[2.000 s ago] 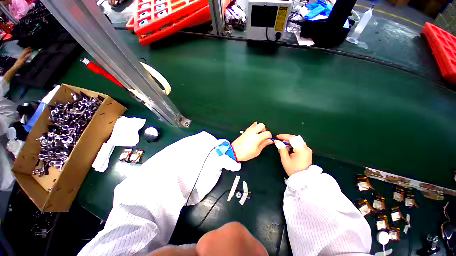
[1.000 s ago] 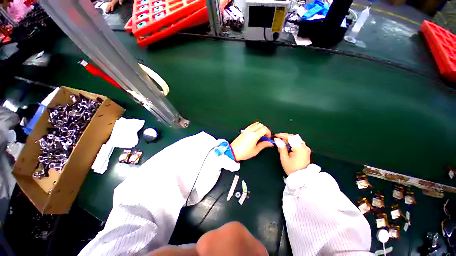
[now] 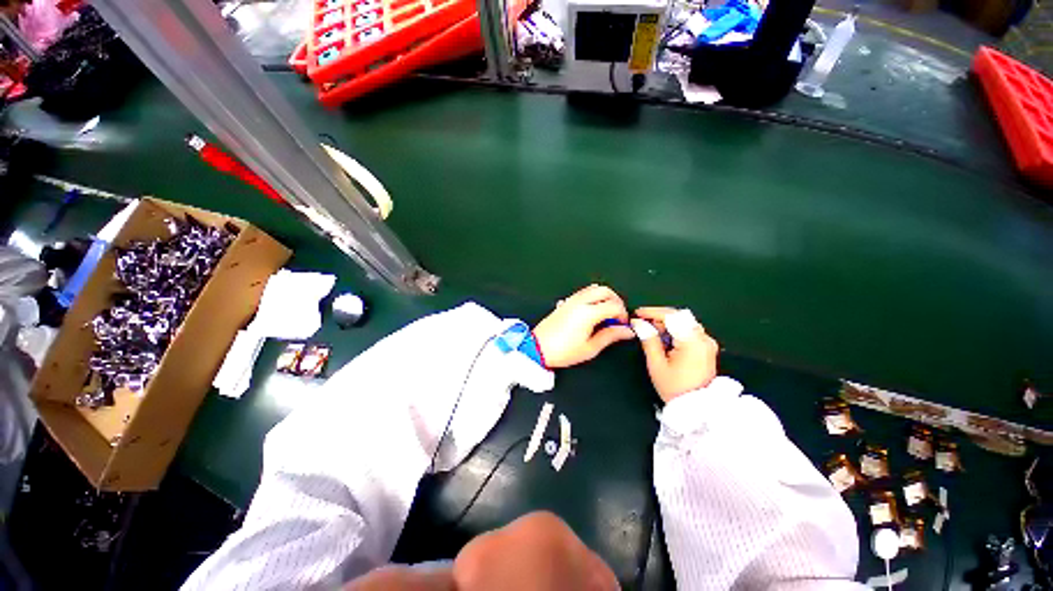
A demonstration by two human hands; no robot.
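My left hand [image 3: 583, 328] and my right hand [image 3: 681, 353] meet fingertip to fingertip at the near edge of the belt. A slim blue hand tool [image 3: 618, 323] shows between the fingertips; most of it is hidden. Any small workpiece there is too hidden to tell. The right fingertips carry white covers. A light-blue wrist strap [image 3: 517, 343] with a thin cord is on my left wrist. Narrow white strips [image 3: 538, 432] and a tiny round piece lie on the dark-green bench below my hands.
An open cardboard box [image 3: 185, 401] of metallic parts stands left, beside white wipes [image 3: 285, 309] and a round cap [image 3: 348, 308]. A metal post [image 3: 277, 139] rises at upper left. Flex modules [image 3: 874, 462] lie right. Red trays [image 3: 398, 52] sit across the green belt [image 3: 693, 196].
My hands stay nearly in place, with small finger shifts; less of the blue tool shows than one second ago. A small pale item has moved down at the far right edge.
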